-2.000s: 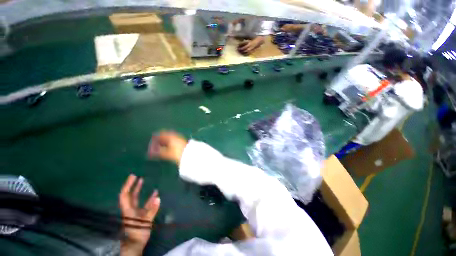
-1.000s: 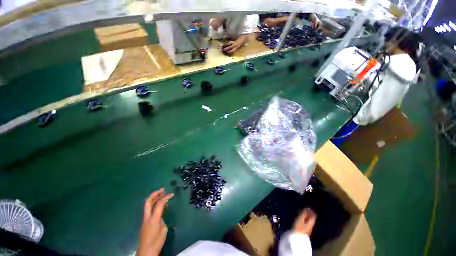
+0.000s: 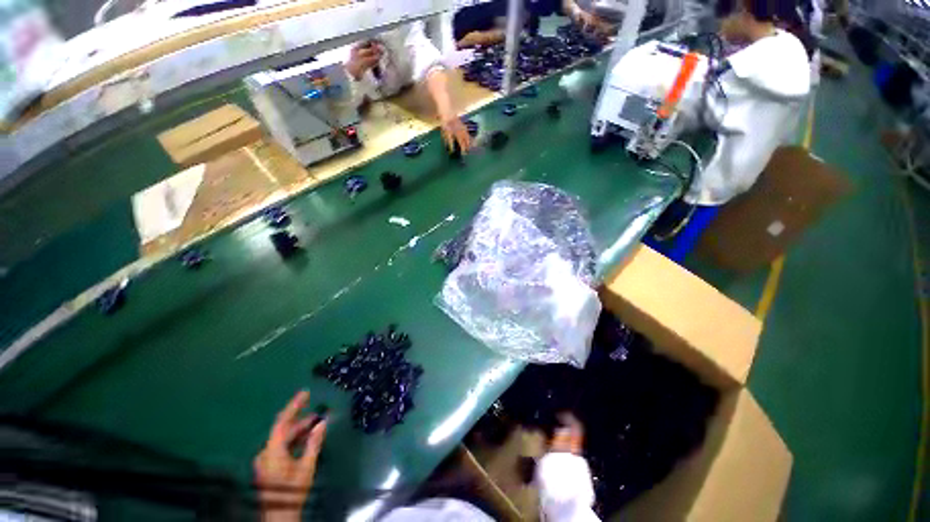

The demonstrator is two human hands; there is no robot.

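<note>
A loose pile of small glossy black parts (image 3: 375, 379) lies on the green conveyor belt (image 3: 245, 347) in front of me. My left hand (image 3: 290, 455) is over the belt just left of the pile, fingers curled; a small dark thing shows at its fingertips, likely a black part. An open brown carton (image 3: 685, 316) full of black housings (image 3: 642, 408) stands at the right below the belt edge. My right hand (image 3: 567, 436) is inside the carton at its near left side, blurred; whether it holds a housing cannot be made out.
A clear plastic bag (image 3: 525, 275) with dark parts lies right of the pile. Dark bluish pieces (image 3: 355, 186) line the far belt edge. A bench machine (image 3: 304, 114) stands across. Another person's hand (image 3: 455, 135) reaches onto the belt. A person in white (image 3: 760, 112) sits far right beside a white-orange fixture (image 3: 653, 97).
My right hand has moved from above the belt into the carton. The view has turned right. The opposite person's hand now reaches onto the belt. A dark thing now shows at my left fingertips.
</note>
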